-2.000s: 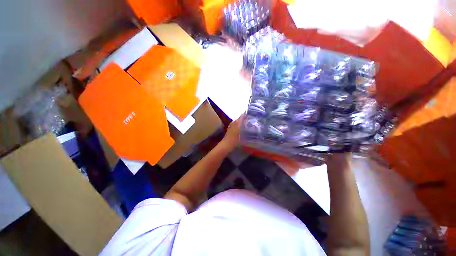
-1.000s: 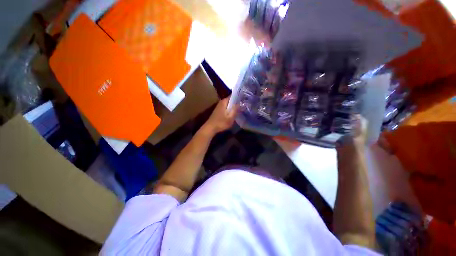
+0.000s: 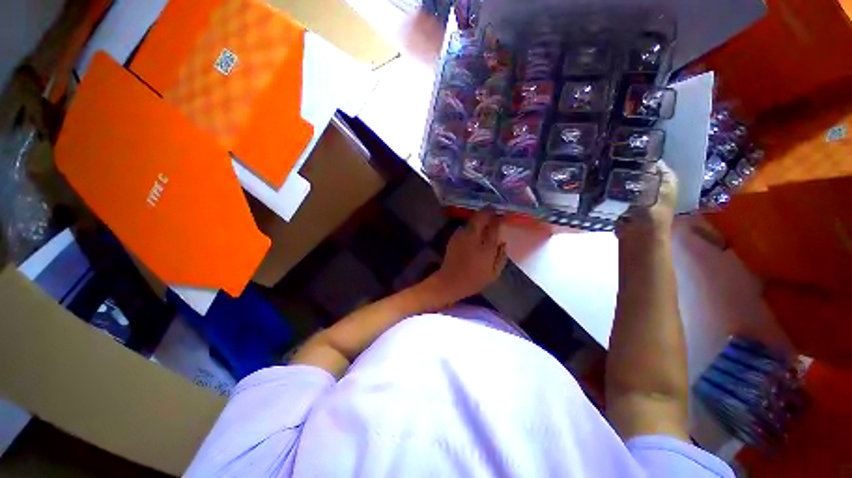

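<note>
A clear blister tray [image 3: 546,117] with rows of pockets holding dark and purplish pieces is tilted up in front of me. Grey-white box panels show behind its top and along its right side [image 3: 693,140]. My right hand [image 3: 649,205] grips the tray's lower right corner, with the thumb on the front. My left hand [image 3: 475,254] is below the tray's lower left edge. Its fingertips reach up to that edge, where a strip of orange shows. Whether they hold anything is hidden.
Orange flat box blanks [image 3: 159,187] lie on a brown carton [image 3: 327,201] at the left. A large carton flap [image 3: 84,373] is at the lower left. More trays [image 3: 752,387] lie on the white table [image 3: 584,280] at the lower right. Orange boxes [image 3: 803,252] stand at the right.
The grey-white panel has swung up off the tray, exposing more pockets. My left hand has left the tray's left side and moved down and right below its edge. My right hand keeps its hold.
</note>
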